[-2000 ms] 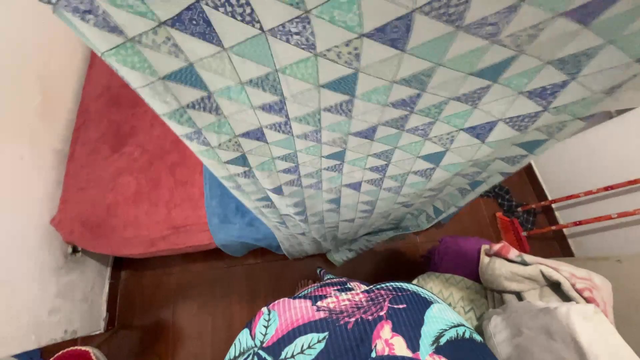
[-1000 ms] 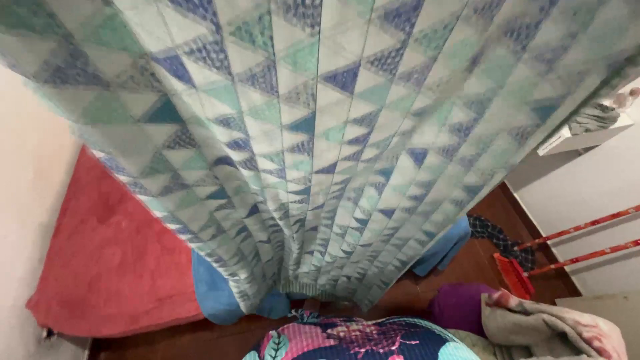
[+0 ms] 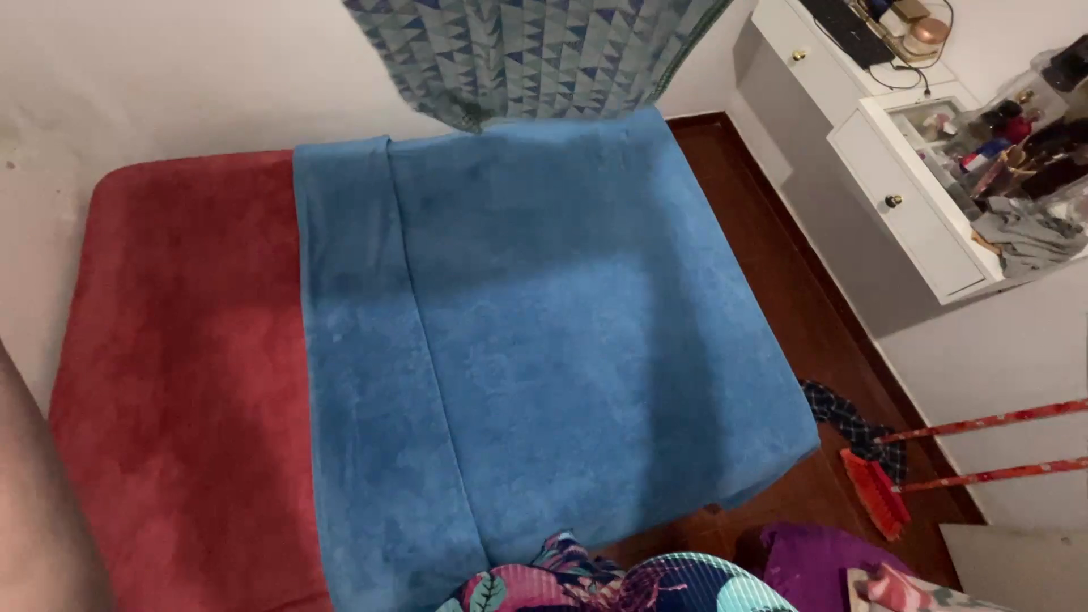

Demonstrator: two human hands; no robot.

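Note:
A quilt with a pattern of green, blue and white triangles [image 3: 544,59] hangs in the air at the top of the view, its lower edge over the far side of the bed. On the bed lies a blue blanket [image 3: 561,340] with a fold along its left part. A red sheet [image 3: 195,374] covers the bed's left end. A bare forearm shows at the left edge. Neither of my hands is in view, so what they hold is hidden.
White wall drawers [image 3: 918,204] holding cosmetics and cables stand out at the upper right. Below them, a red broom [image 3: 875,493] and a dark checked cloth [image 3: 841,416] are on the brown floor. Purple fabric [image 3: 824,561] lies at the lower right. A wall borders the bed's far side.
The quilt, which hung close and hid most of the bed, has moved up and away. The blue blanket now shows almost fully. The forearm has come into view at left.

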